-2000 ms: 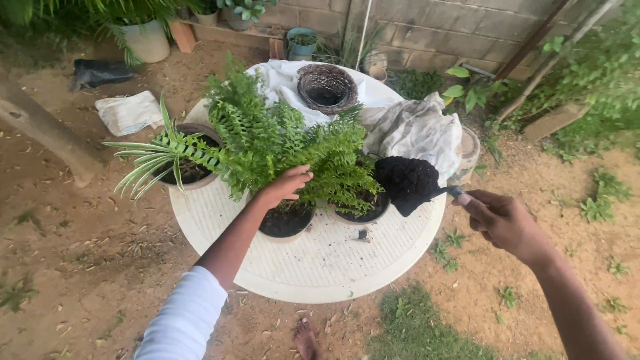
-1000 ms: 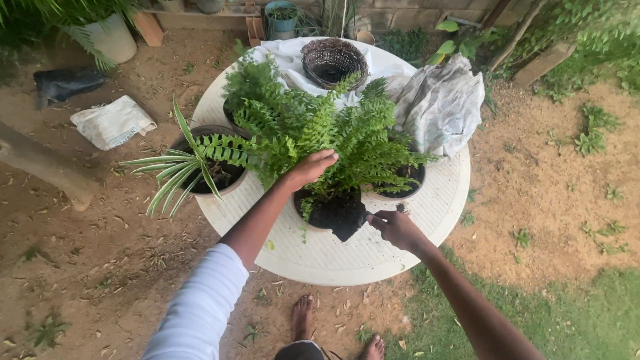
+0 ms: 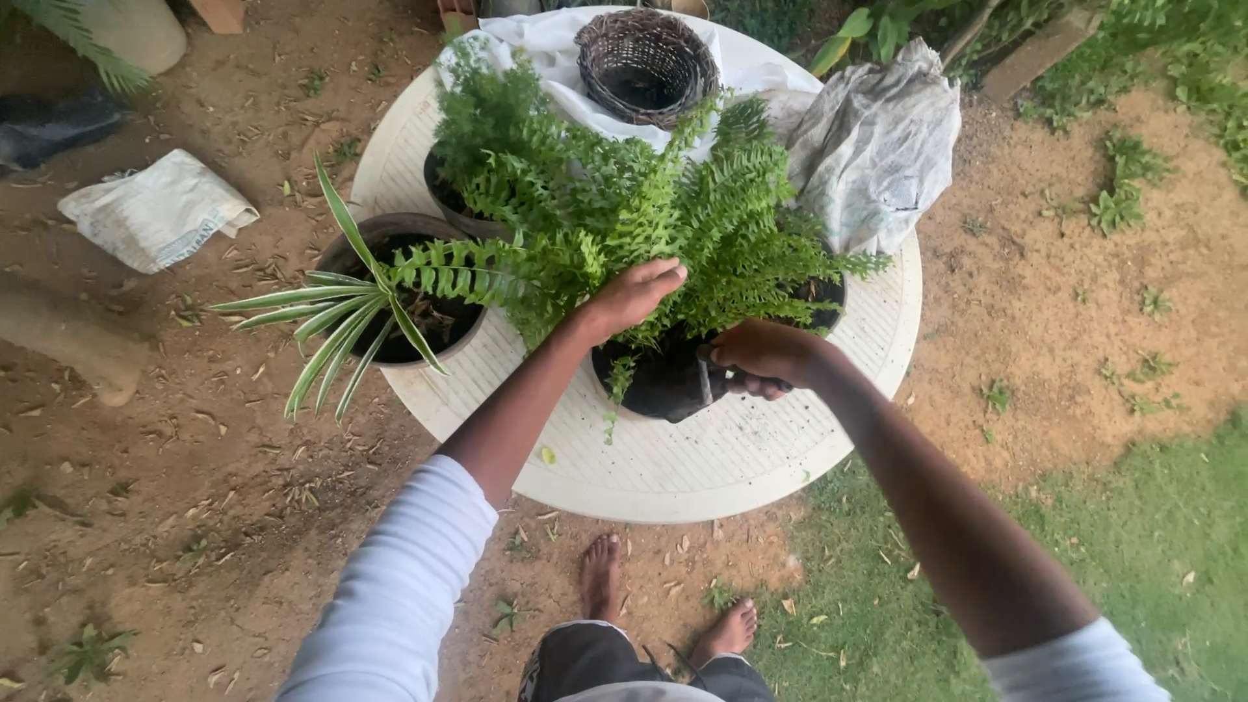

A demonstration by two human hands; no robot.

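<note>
On a round white plastic table [image 3: 673,507] stand several potted plants. My right hand [image 3: 765,356] grips a dark hand trowel [image 3: 673,390], whose blade is tilted over the front fern pot, against the soil. The rim of that pot is mostly hidden by blade and fronds. My left hand [image 3: 634,297] is among the fern fronds [image 3: 643,224] above the same pot; fronds lie beside its fingers, and whether it grips any cannot be told. A spider plant [image 3: 351,302] in a round pot [image 3: 468,341] stands to the left, with a fern frond reaching over it.
At the table's back are a woven wicker basket [image 3: 646,68] on white cloth and a crumpled grey-white sack [image 3: 877,146]. A feathery plant [image 3: 487,117] grows in a pot at the back left. Another white sack [image 3: 159,210] lies on the ground. My bare feet are below the table edge.
My right hand has brought the trowel, heaped with soil two seconds ago, from the table's right side to the front fern pot and tipped it there. My left hand has stayed at the fronds.
</note>
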